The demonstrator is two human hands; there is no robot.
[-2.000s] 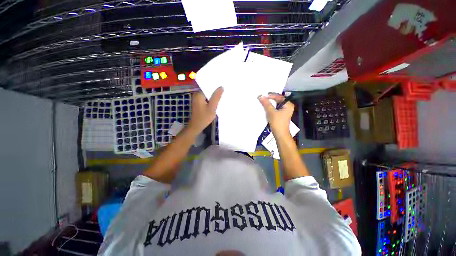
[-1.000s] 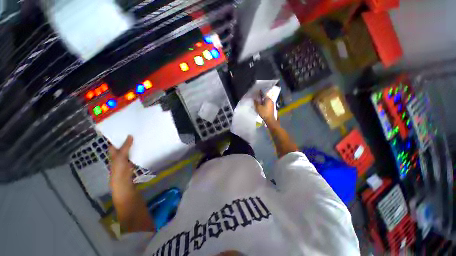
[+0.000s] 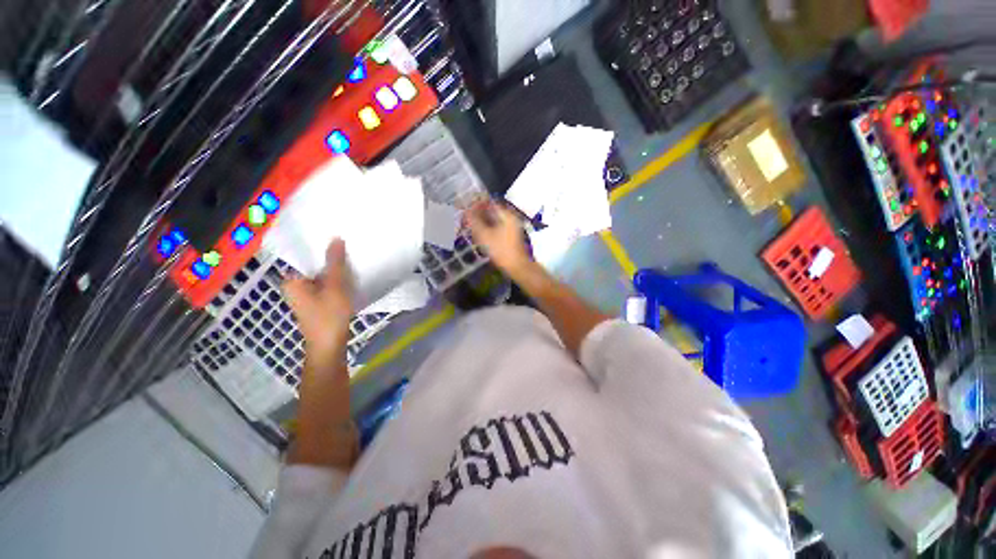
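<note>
My left hand [image 3: 322,297] holds a stack of white sheets [image 3: 377,224] by its lower left side, in front of the red light tray and over the white grid trays. My right hand [image 3: 500,238] is just right of the stack, over a white grid tray [image 3: 439,155]. Its fingertips are at the edge of a small white slip [image 3: 440,225]; whether they grip it or a pen cannot be told. Loose white papers [image 3: 566,183] lie fanned on a black surface [image 3: 535,107] right of the tray, apart from my right hand.
A red light tray [image 3: 300,164] with lit squares runs along the wire shelving at left. A dark pocketed tray [image 3: 668,57] is at the top. A cardboard box [image 3: 754,155], a blue stool [image 3: 726,328] and red crates [image 3: 810,262] stand at right on the grey floor.
My right hand has left the papers it held, which now lie on the black surface, and has moved left toward the stack. The view has turned and the blue stool shows more fully.
</note>
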